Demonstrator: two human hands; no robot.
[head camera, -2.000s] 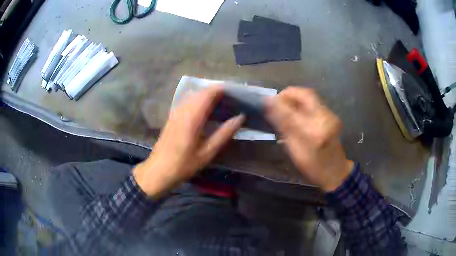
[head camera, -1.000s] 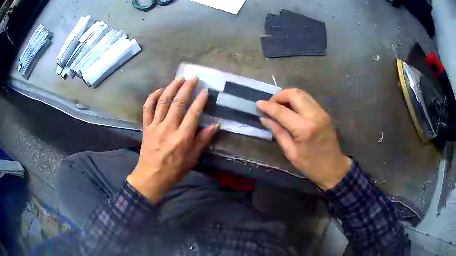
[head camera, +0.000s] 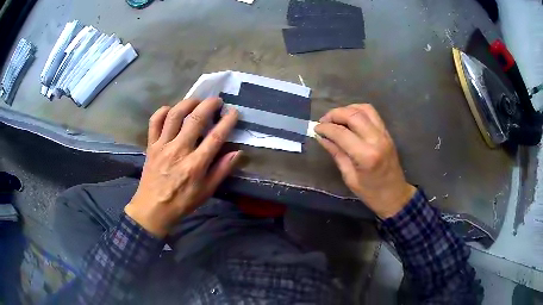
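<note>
A white backing piece (head camera: 272, 143) lies on the grey cloth-covered table in front of me, its left end creased. A dark fabric piece (head camera: 274, 100) lies on it. A narrow grey strip template (head camera: 268, 119) lies lengthwise over the dark piece, with a white tip showing at its right end. My left hand (head camera: 184, 155) is spread flat, its fingertips pressing on the left ends of the template and cloth. My right hand (head camera: 357, 152) pinches the template's right end between thumb and fingers. The left end of the template is hidden under my left fingers.
Spare dark pieces (head camera: 326, 27) lie at the far centre. An iron (head camera: 488, 98) stands at right. Finished white strips (head camera: 89, 65) and a smaller bundle (head camera: 16, 68) lie at left. Green scissor loops (head camera: 139, 2) show at the far edge. Thread scraps lie at right.
The dark piece, first held in both hands, now lies flat on the white piece. The template lies over it, further right and more exposed than a second ago. My left hand has shifted left.
</note>
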